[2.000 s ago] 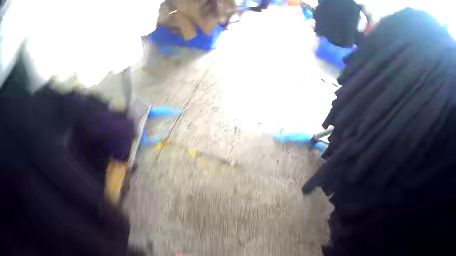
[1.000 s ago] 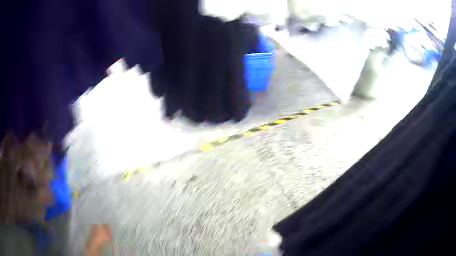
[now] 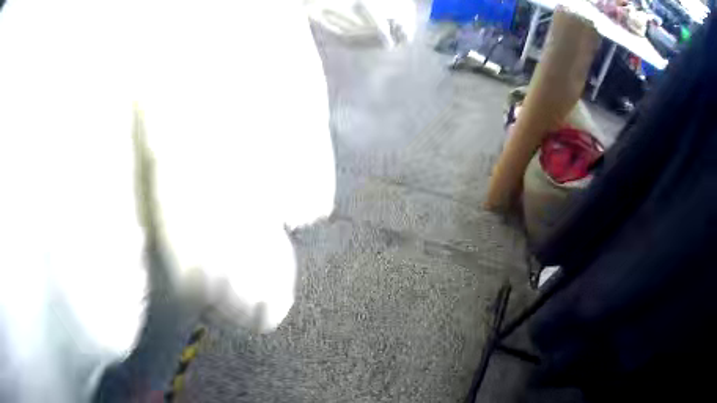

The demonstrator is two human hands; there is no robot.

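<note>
Neither of my hands is in view. Very bright white shapes, perhaps cloth or sacks [image 3: 236, 118], fill the left side; they are overexposed and their details are lost. A large mass of dark cloth [image 3: 645, 268] fills the right side, with a thin black metal stand or leg [image 3: 493, 338] beside its lower left edge. I cannot tell whether the cloth hangs on it. The picture is blurred.
Speckled concrete floor [image 3: 369, 315] runs up the middle. A brown tube or post [image 3: 545, 110] leans beside a pale sack or bin with a red inside [image 3: 572, 156]. A white table [image 3: 621, 35] and a blue bin [image 3: 474, 11] stand behind. Yellow-black tape [image 3: 185, 364] lies lower left.
The view has swung to another part of the floor. The dark hanging cloth on the left has left the picture, and bright white shapes, the brown post and the red-lined container have come in.
</note>
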